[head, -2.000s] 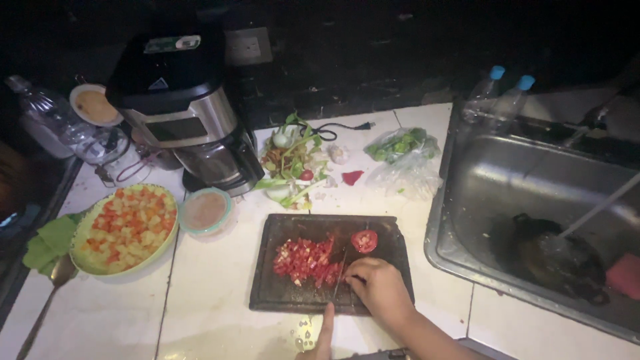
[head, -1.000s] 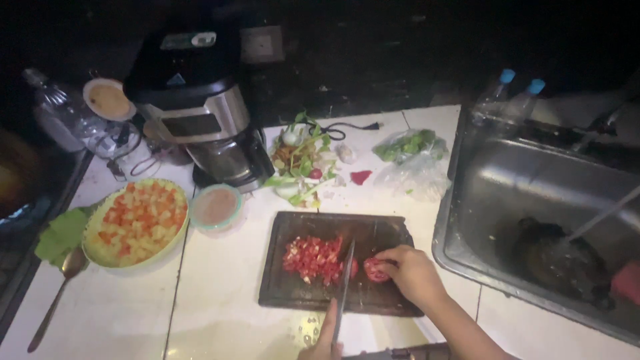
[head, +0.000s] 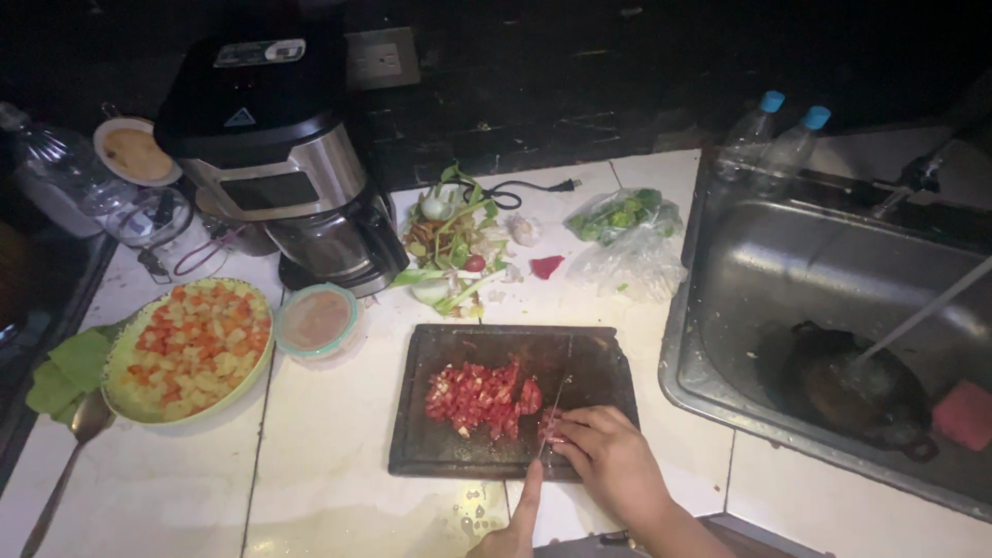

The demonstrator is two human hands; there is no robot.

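On a dark cutting board [head: 457,457], a kitchen knife [head: 559,387] stands edge down, seen as a thin line. My left hand [head: 515,515] grips its mostly hidden handle at the bottom, the index finger stretched along the blade's spine. With bent fingertips my right hand [head: 616,457] holds a red tomato piece [head: 549,428] against the board, right at the blade. Diced tomato [head: 473,395] lies in a heap left of the knife, with a larger cut piece [head: 530,397] at its right side.
Left are a bowl of diced vegetables [head: 260,372], a spoon [head: 58,496], a lidded container [head: 316,319] and a coffee maker [head: 271,186]. Vegetable scraps [head: 449,248] and a bag of greens [head: 632,225] lie behind the board. Water runs into a pan [head: 860,387] in the sink [head: 682,380].
A tomato piece lay apart at the board's upper right two seconds ago; one second ago my right hand held it right of the knife. Now the blade is at the held piece, lower on the board.
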